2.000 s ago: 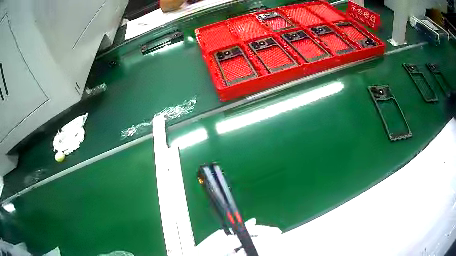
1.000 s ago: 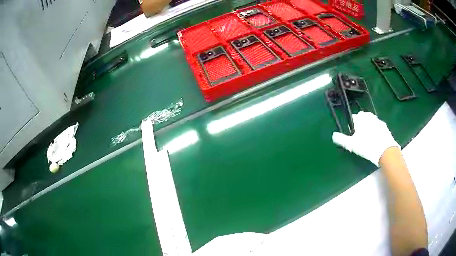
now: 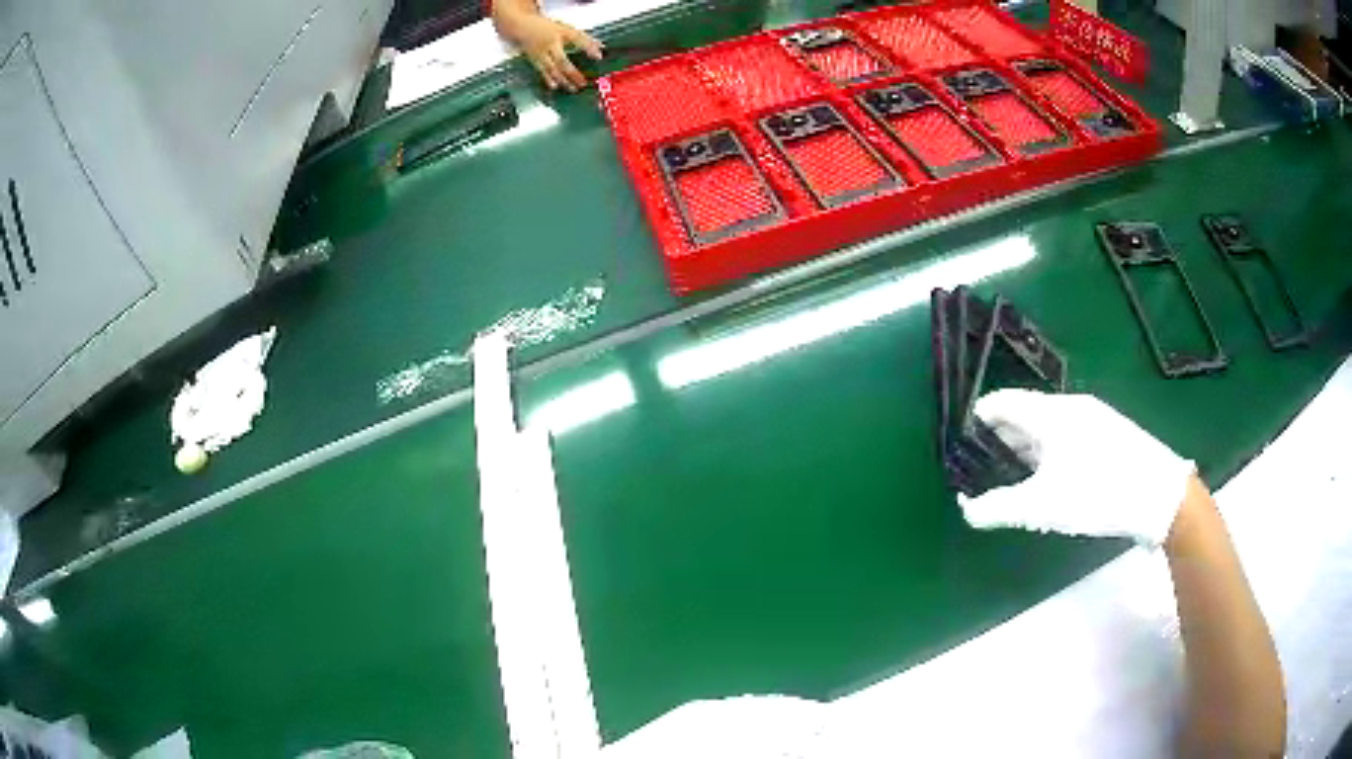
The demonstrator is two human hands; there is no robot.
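My right hand (image 3: 1090, 463), in a white glove, grips several fanned black phone middle frames (image 3: 979, 378) at their near end, over the right part of the green surface. Two more phone middle frames lie apart to the right, a nearer one (image 3: 1165, 304) and one farther right (image 3: 1257, 282). A white shape (image 3: 727, 730) at the bottom edge looks like my gloved left hand, cut off by the picture's edge; its fingers and anything in it are hidden.
A red sorting tray (image 3: 919, 196) holding single frames stands beyond the rail. White divider strips (image 3: 531, 578) cross the green surface. A crumpled white rag (image 3: 223, 393) and scrap clear film (image 3: 497, 338) lie left. Another person's bare hand (image 3: 556, 48) is at the top by a dark frame (image 3: 452, 134).
My right hand came in from the right and now holds several fanned frames. The held stack earlier at bottom centre is out of view. Another person's hand has reached towards the tray.
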